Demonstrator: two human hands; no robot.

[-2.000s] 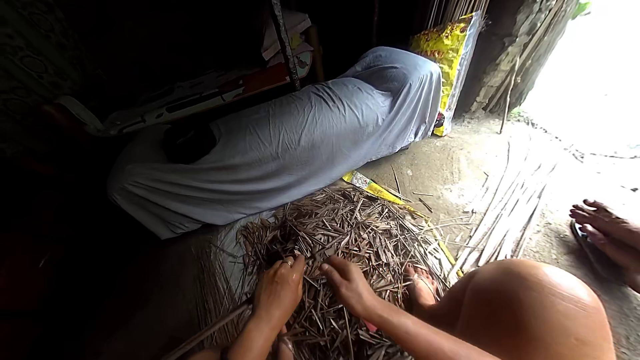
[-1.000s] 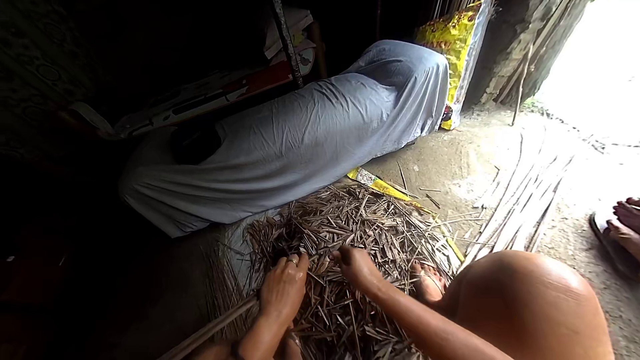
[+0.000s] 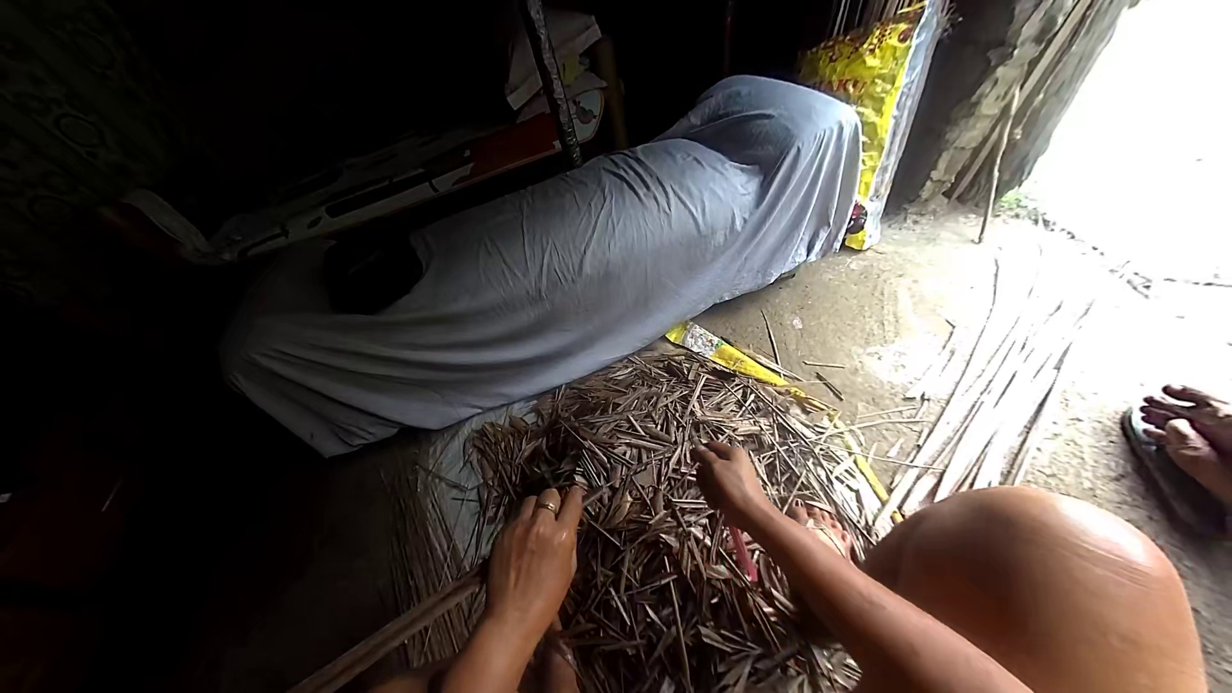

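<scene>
A heap of dry brown leaf pieces (image 3: 664,462) lies on the ground between my feet. My left hand (image 3: 534,549), with a ring on one finger, is closed at the heap's left side around a long dry leaf strip or stalk (image 3: 395,640), which runs down to the lower left. To its right, my right hand (image 3: 729,478) is over the heap with its fingers bent together; whether something thin is in them cannot be made out. A pink object (image 3: 741,553) shows beneath my right wrist.
Behind the heap stretches a long shape under grey cloth (image 3: 577,250). A yellow printed sack (image 3: 871,115) stands at its right end. Long dry strips (image 3: 996,385) lie on the ground at right, near another person's foot in a sandal (image 3: 1189,443). My bare knee (image 3: 1039,577) is at lower right.
My right hand was close beside my left hand a second ago and is now farther to the right. The left hand has stayed at the heap's left side.
</scene>
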